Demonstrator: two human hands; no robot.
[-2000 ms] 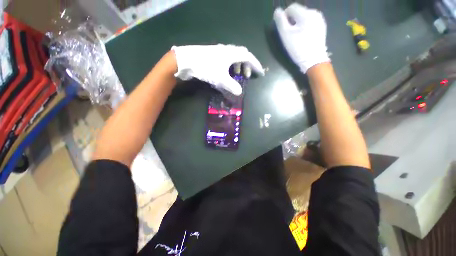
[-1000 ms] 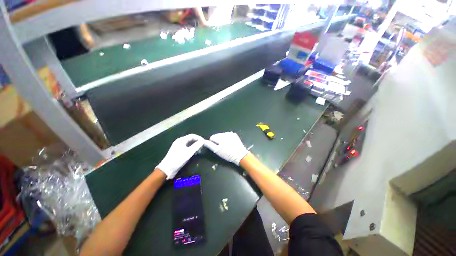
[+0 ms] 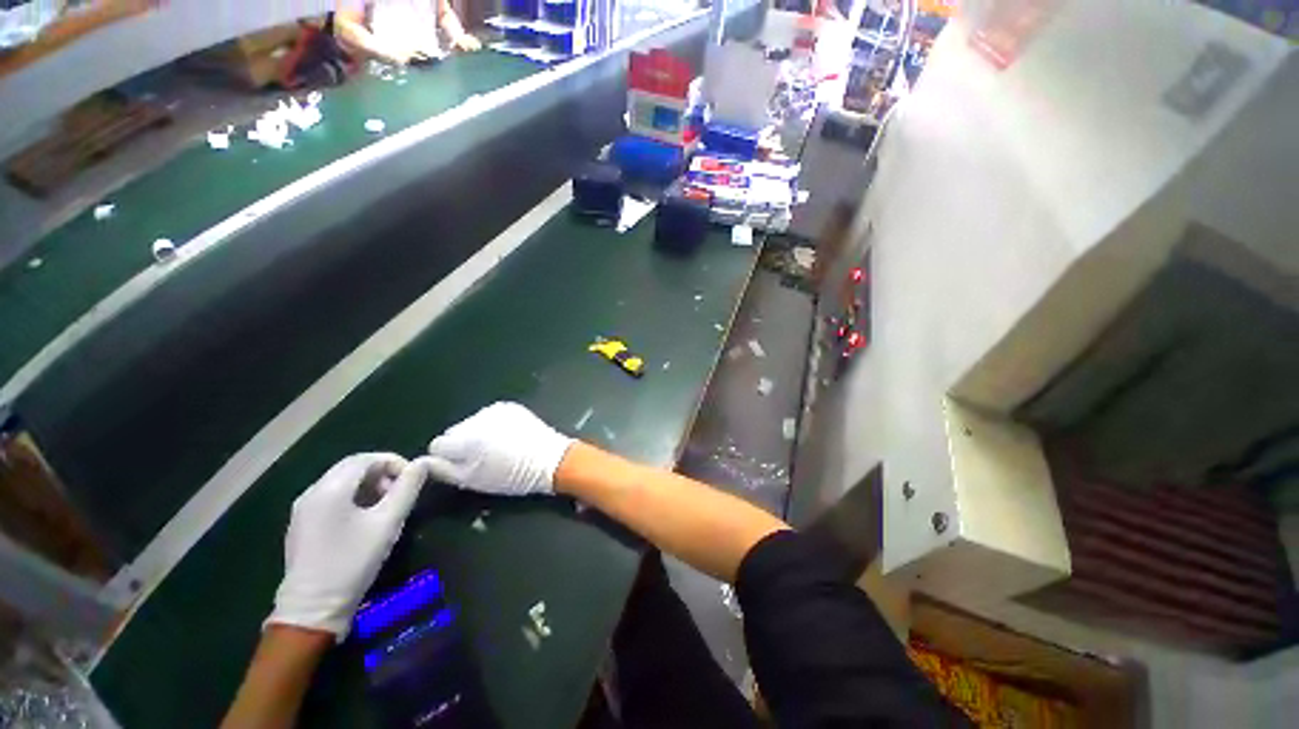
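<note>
My left hand (image 3: 342, 544), in a white knit glove, is above the green bench top (image 3: 527, 335), its thumb and forefinger curved into a loop. My right hand (image 3: 502, 450), also gloved, is beside it with fingers bent. Their fingertips meet; whether anything small is between them cannot be told. A smartphone (image 3: 410, 648) with a lit blue and dark screen lies below my left hand, cut off by the lower edge. A yellow-and-black tool (image 3: 617, 356) lies farther up the bench.
Blue-and-white packs (image 3: 741, 190) and dark blocks (image 3: 681, 224) stand at the bench's far end. A black belt (image 3: 328, 271) runs along the left. The off-white machine (image 3: 912, 285), with red lights and reddish rollers (image 3: 1168, 570), is at right. A person (image 3: 399, 26) is across the belt.
My hands came together above the phone after being apart two seconds ago. The view has swung right and up, showing more machine and far bench. The phone's screen has changed.
</note>
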